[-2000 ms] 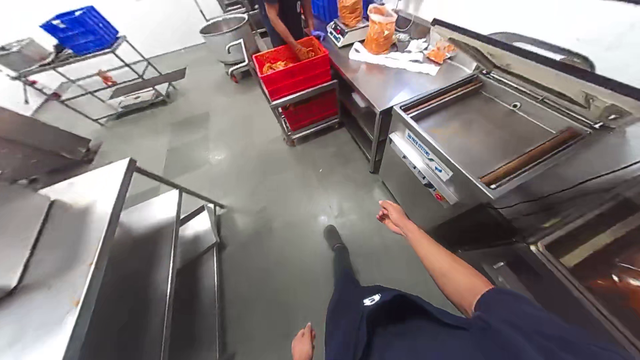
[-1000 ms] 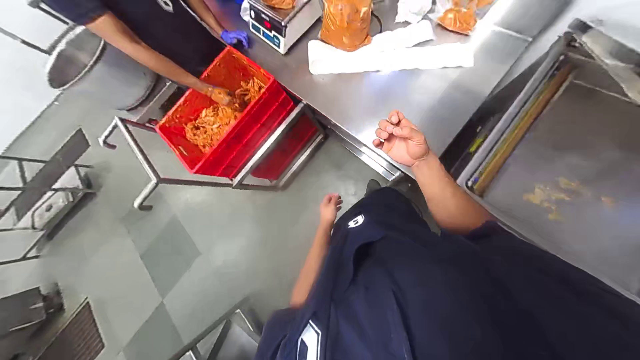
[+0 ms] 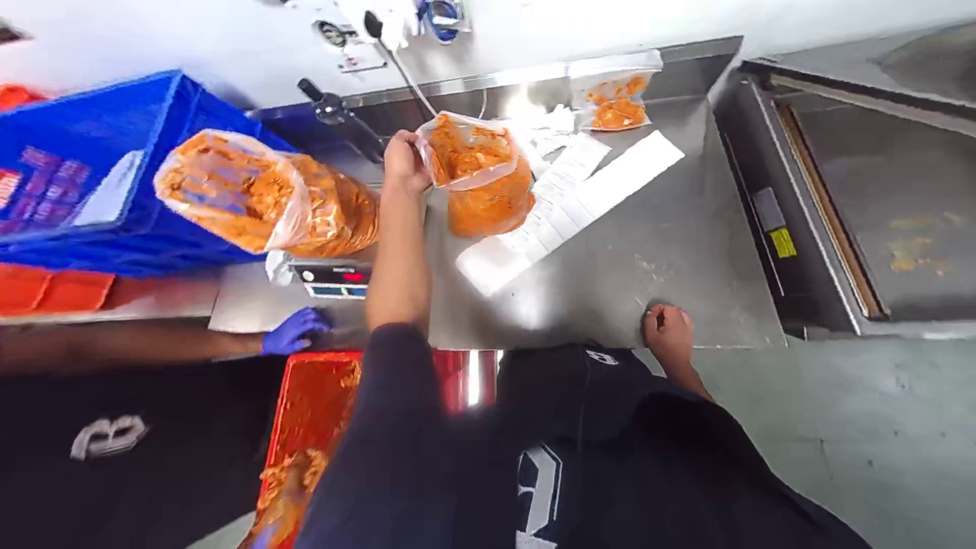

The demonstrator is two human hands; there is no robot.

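Observation:
My left hand grips the rim of an open clear plastic bag of orange marinated food, which stands on the steel table. To its left a larger open bag of the same orange food leans on a digital scale. My right hand rests at the front edge of the table, fingers curled, with nothing visible in it. Right of the held bag lie long white paper strips, with a smaller bag of orange food behind them.
A co-worker's gloved hand is at the table's front edge, left. A red crate of orange food stands below it. A blue crate is at the back left. A steel machine with a raised lid adjoins on the right. A black appliance is by the wall.
My left hand has risen from my side to the open bag on the table and taken hold of its rim. The view has moved from the floor and crates to the table.

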